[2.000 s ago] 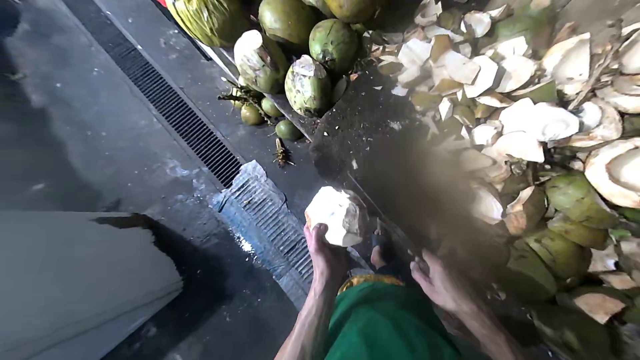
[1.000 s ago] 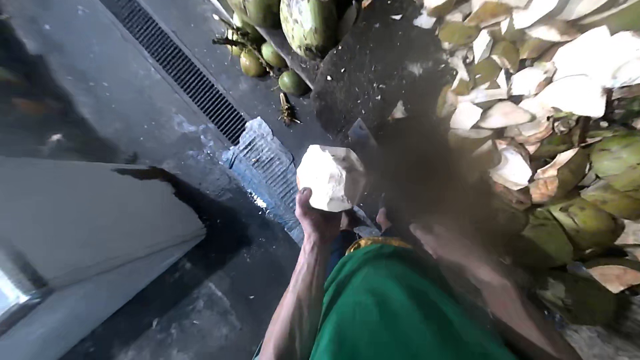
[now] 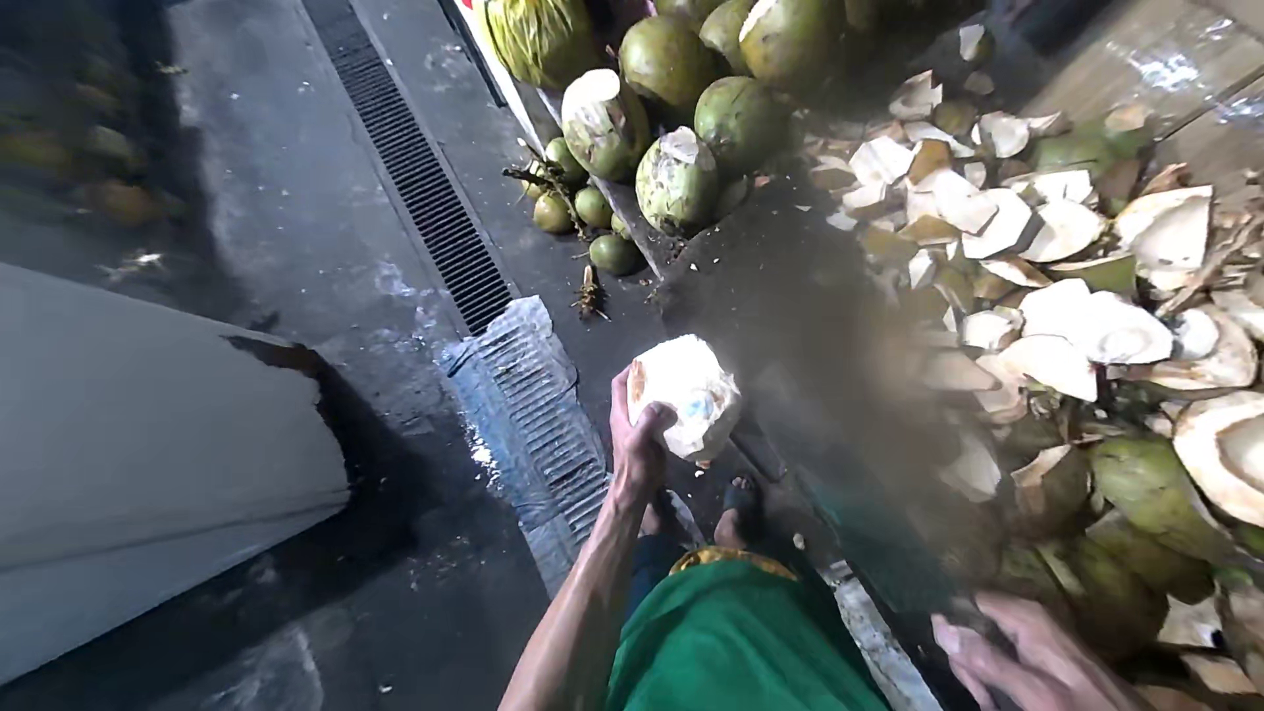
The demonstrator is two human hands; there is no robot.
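Observation:
My left hand (image 3: 642, 430) grips a peeled white coconut (image 3: 696, 390) from its left and lower side, with the thumb across its face. The coconut has a small bluish patch and brown marks at its edge. Low on the right, my right hand (image 3: 1007, 657) has its fingers curled round what looks like the dark handle of a large knife. Its blurred blade (image 3: 874, 528), with a greenish sheen, appears to reach up and left from that hand, apart from the coconut. Blur hides the blade's exact outline.
Green coconuts (image 3: 676, 183) sit at the top centre, beside small young ones (image 3: 592, 207). Cut husk pieces (image 3: 1057, 355) are heaped on the right. A floor drain grate (image 3: 425, 188) runs towards a flattened bluish sheet (image 3: 533, 415). A large pale box-like object (image 3: 148, 454) stands at left.
My right hand has moved away to the right from the coconut. My left hand still holds the coconut, whose turned face now shows a bluish patch.

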